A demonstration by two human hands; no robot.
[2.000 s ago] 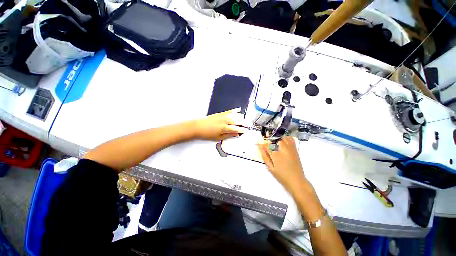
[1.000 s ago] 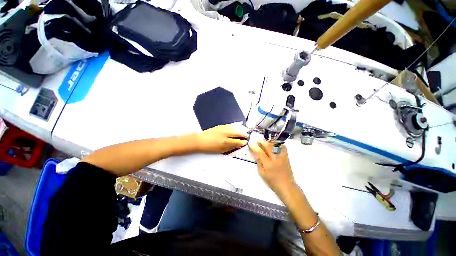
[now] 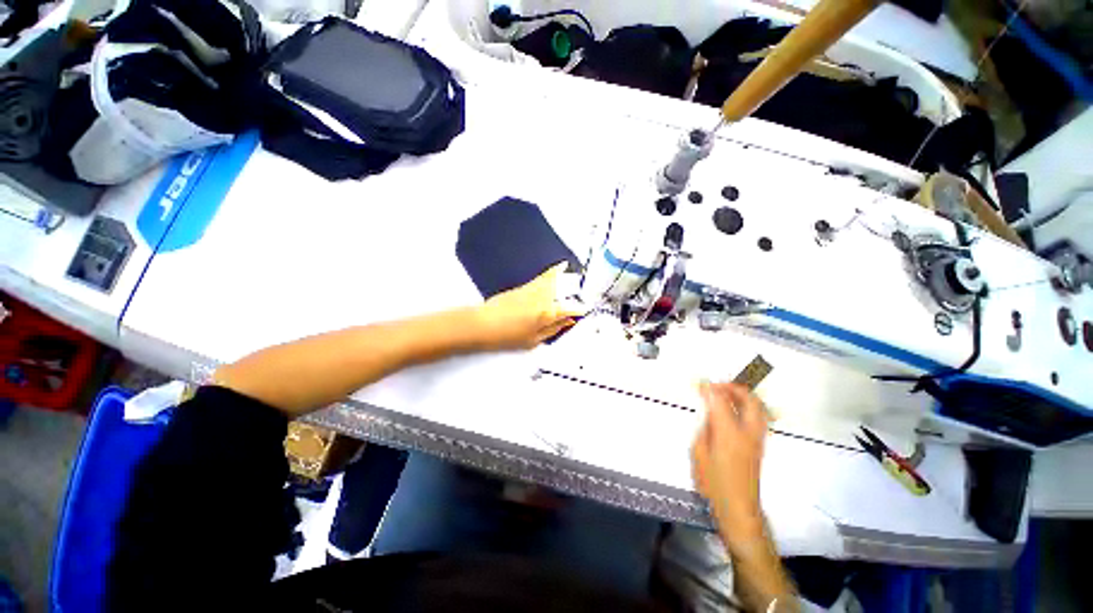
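A dark panel (image 3: pixel 513 243) with clipped corners lies flat left of the needle area of the white sewing machine (image 3: pixel 815 269). My left hand (image 3: pixel 527 314) presses on its lower end, fingertips close to the presser foot (image 3: pixel 641 314). What lies under the fingers is partly hidden. My right hand (image 3: pixel 731 422) is raised to the right of the needle and is blurred. A small brown patch (image 3: pixel 754 372) shows at its fingertips; whether the fingers grip it is unclear.
Thread snips (image 3: pixel 893 462) lie right of my right hand. A stack of dark panels (image 3: pixel 360 90) and a black-and-white bundle (image 3: pixel 150 96) are at the upper left. A trough of dark pieces (image 3: pixel 653 60) stands behind the machine. A blue crate (image 3: pixel 90 503) is at the lower left.
My right hand has moved away from the needle to the right, and the brown patch now shows beside it. The dark panel first turned and shifted left. My left hand stays on it.
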